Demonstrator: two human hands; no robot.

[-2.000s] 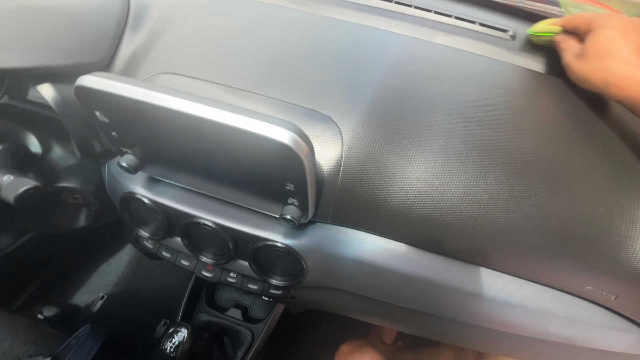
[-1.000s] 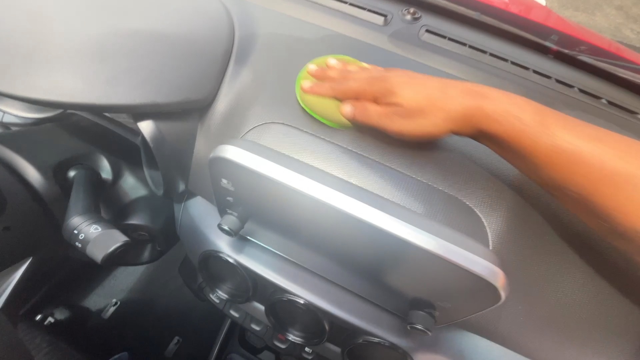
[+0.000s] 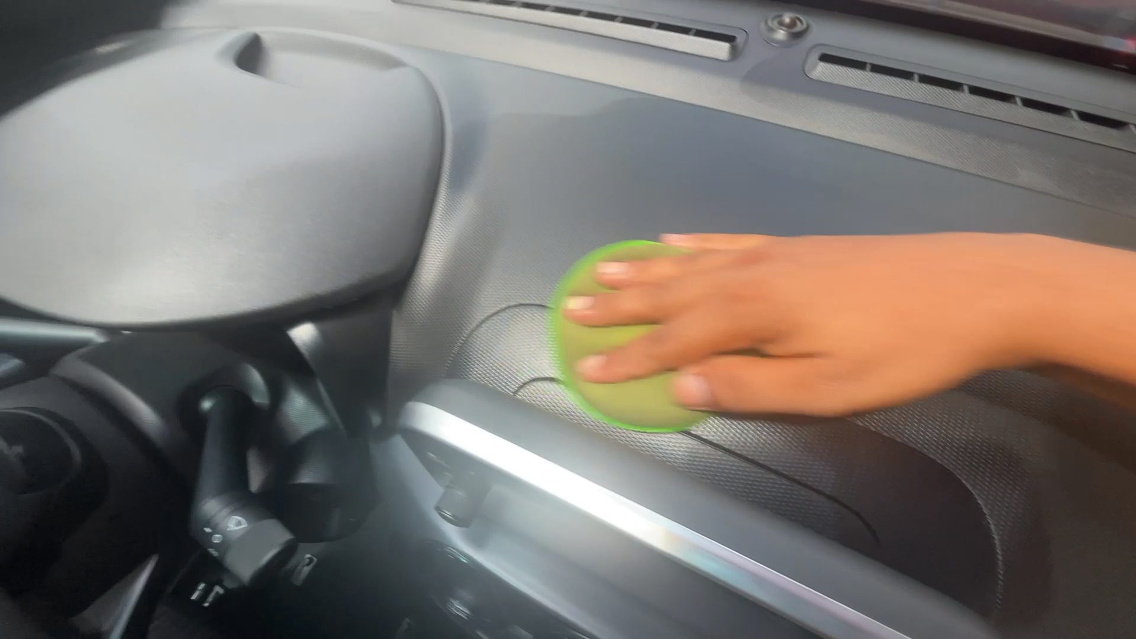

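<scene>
My right hand (image 3: 781, 319) reaches in from the right with its palm down. It presses on a round yellow-green pad (image 3: 621, 342) with a bright green rim, fingers spread across the top and thumb at the lower edge. The pad lies against the textured dark dashboard top (image 3: 568, 177), just behind the upper edge of the display screen (image 3: 621, 506). Hand and pad are slightly blurred. My left hand is not in view.
A smooth instrument cluster hood (image 3: 213, 177) rises at the left, with a wiper stalk (image 3: 235, 506) below it. Two slotted vents (image 3: 621, 31) run along the back, with a small round fitting (image 3: 786, 27) between them. The screen's knob (image 3: 461, 501) sticks out in front.
My right hand, with the pad, has gone from the dashboard's far right end to the area behind the screen. The view has swung left and come closer.
</scene>
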